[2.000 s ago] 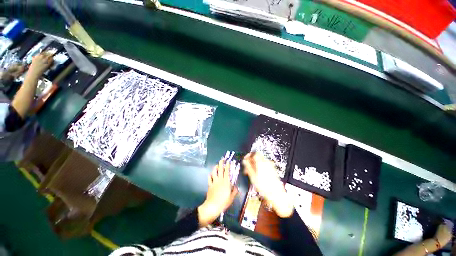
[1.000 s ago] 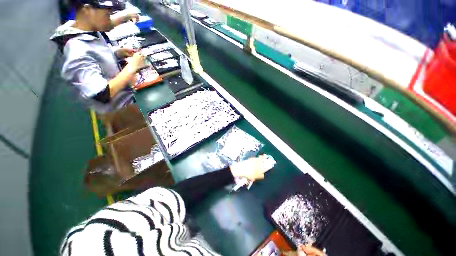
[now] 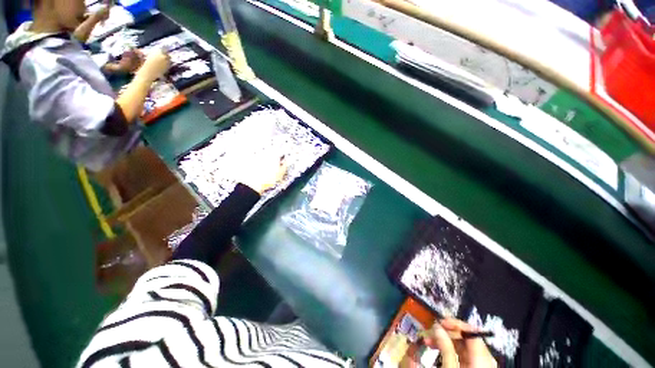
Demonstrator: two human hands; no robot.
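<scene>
My left hand (image 3: 271,177) is over the large black-edged tray (image 3: 324,153) heaped with silvery-white rods (image 3: 237,152). Its fingers are washed out against the rods, so I cannot tell whether it holds any. My right hand (image 3: 460,345) is at the lower right edge, partly cut off, with a thin dark pen-like tool (image 3: 475,334) between its fingers. It is over the orange board (image 3: 411,310), beside a pale fixture (image 3: 399,338). A black tray (image 3: 431,269) with fine whitish specks lies just behind the board.
A clear plastic bag (image 3: 332,205) lies between the rod tray and the small trays. More black trays (image 3: 528,302) with whitish pieces are at the lower right. Open cardboard boxes (image 3: 154,223) stand below the bench at left. A co-worker (image 3: 75,93) works at the upper left.
My left hand has moved left from the fixture, past the clear bag, to the rod tray. The view has turned left, bringing the co-worker into sight. My right hand stays near the orange board.
</scene>
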